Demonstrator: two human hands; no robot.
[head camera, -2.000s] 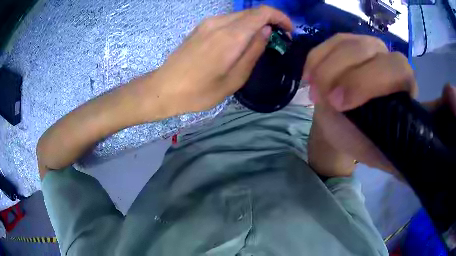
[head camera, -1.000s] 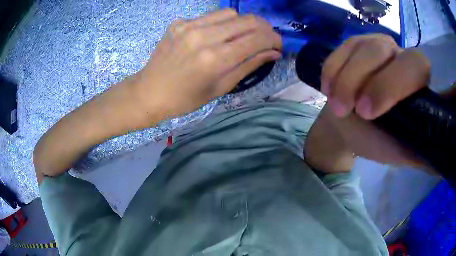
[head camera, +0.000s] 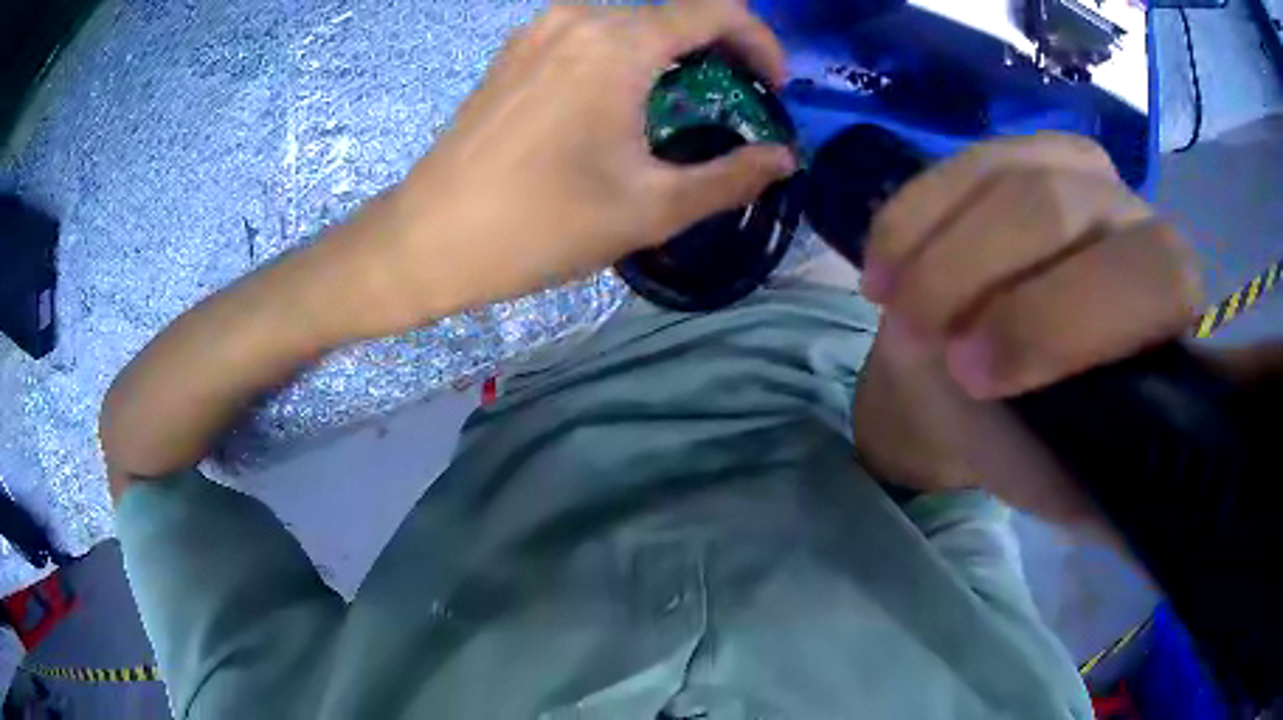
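My left hand (head camera: 563, 155) holds a round black housing (head camera: 711, 260) at the bench's front edge, with its open side showing. A green circuit board (head camera: 711, 101) shows in the housing's upper part, and my thumb lies across the middle. My right hand (head camera: 1034, 260) is closed around a thick black electric screwdriver (head camera: 861, 176). Its dark nose points left and lies close to the housing's right side; I cannot tell if they touch. The bit and any screws cannot be made out.
Bubble wrap (head camera: 338, 127) covers the bench. A blue tray (head camera: 915, 85) at the back right holds a screw feeder (head camera: 1098, 31), cut off by the top edge. A flat black piece (head camera: 28, 274) lies far left. A red stool (head camera: 40, 608) stands lower left.
Since one second ago, the housing has turned so its inside and green board show. My right hand and the screwdriver have moved slightly left and down, nearer the housing.
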